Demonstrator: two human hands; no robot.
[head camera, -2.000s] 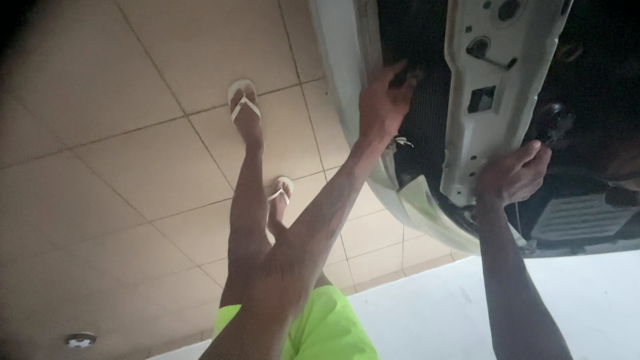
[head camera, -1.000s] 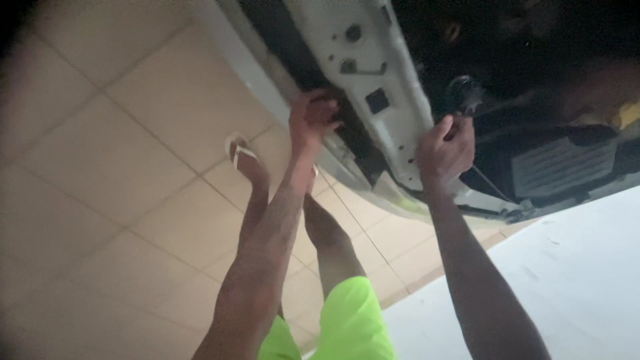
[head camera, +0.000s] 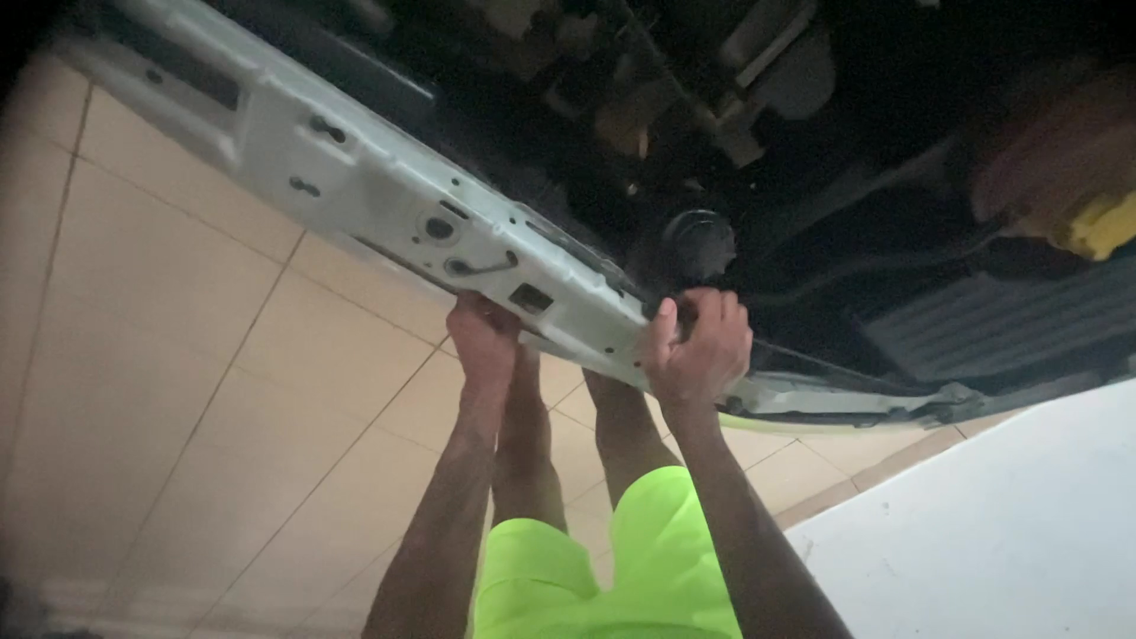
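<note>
A pale painted metal front crossmember of a car (head camera: 390, 200) runs diagonally across the head view, with holes, slots and a small rod on its face. At its lower edge is my left hand (head camera: 486, 333), whose fingertips are hidden beneath the metal. Further right, my right hand (head camera: 698, 351) bends its thumb and fingers at the engine-bay side of the crossmember. Something dark lies between them, but I cannot tell whether it is held. Just above that hand sits a round black part (head camera: 701, 241), blurred in the dim engine bay.
Dark engine parts fill the upper right, with a yellow part (head camera: 1100, 226) at the edge. A ribbed dark panel (head camera: 1003, 333) lies at the right. Below are the tiled floor (head camera: 222, 355), a white wall (head camera: 985, 524) and my legs in bright green shorts (head camera: 612, 568).
The view has turned and shifted considerably. My left hand, whose fingers showed over the dark gap in front of the crossmember, now has them hidden under its edge. My right hand stays near the crossmember.
</note>
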